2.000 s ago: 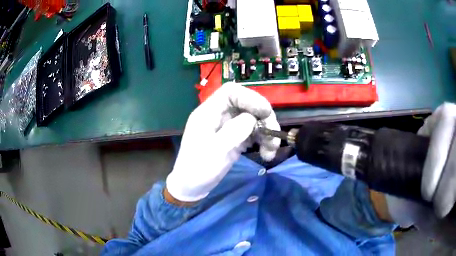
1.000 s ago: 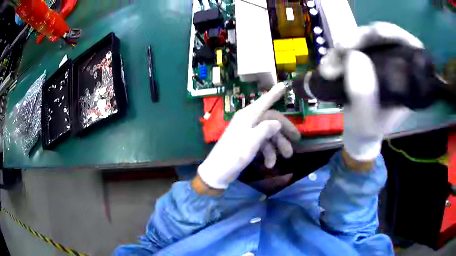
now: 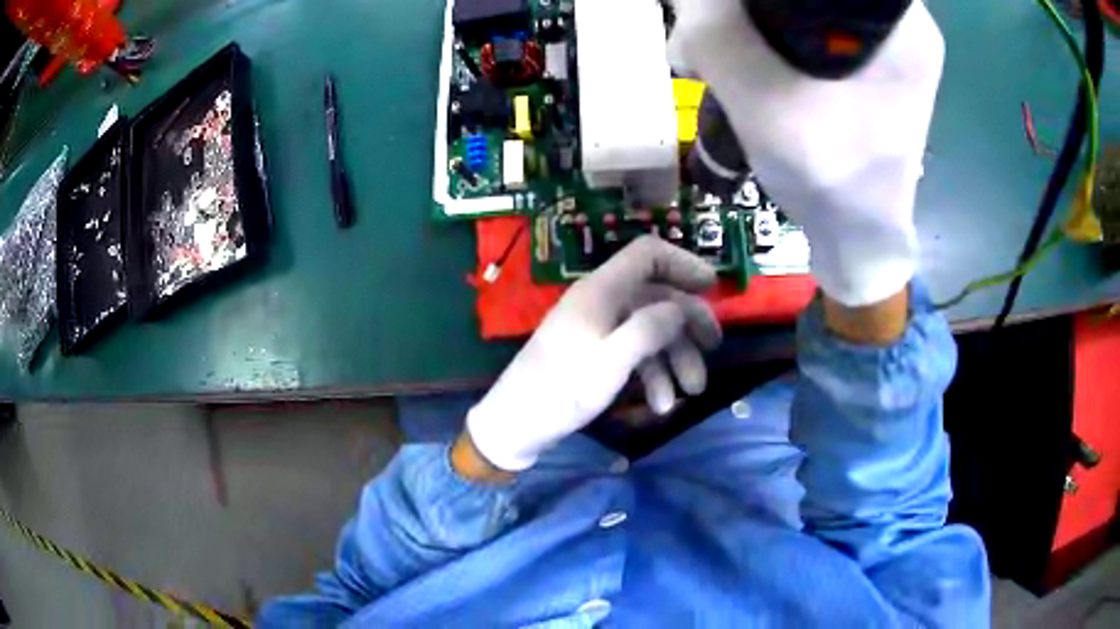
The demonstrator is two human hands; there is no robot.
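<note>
The green circuit board (image 3: 553, 227) lies on a red support pad (image 3: 510, 313), with a white heatsink (image 3: 626, 98) and a yellow block (image 3: 688, 108) standing on it. My right hand (image 3: 835, 160), in a white glove, grips the black electric screwdriver (image 3: 825, 31) upright over the board. The screwdriver's bit and tip are hidden behind the hand and parts. My left hand (image 3: 602, 338), in a white glove, is at the board's near edge, fingers loosely curled and apart, with nothing visible in it.
An open black parts box (image 3: 258, 197) with small silvery pieces lies left on the green bench (image 3: 381, 289). A clear plastic bag (image 3: 31, 252) is beside it, and a thin black pen-like tool (image 3: 337, 160) lies nearer the board. A black cord (image 3: 1059, 203) and green-yellow wire hang at right.
The screwdriver has swung from lying sideways to upright over the board, with my right hand farther forward. My left hand has drawn back slightly from the screw spot.
</note>
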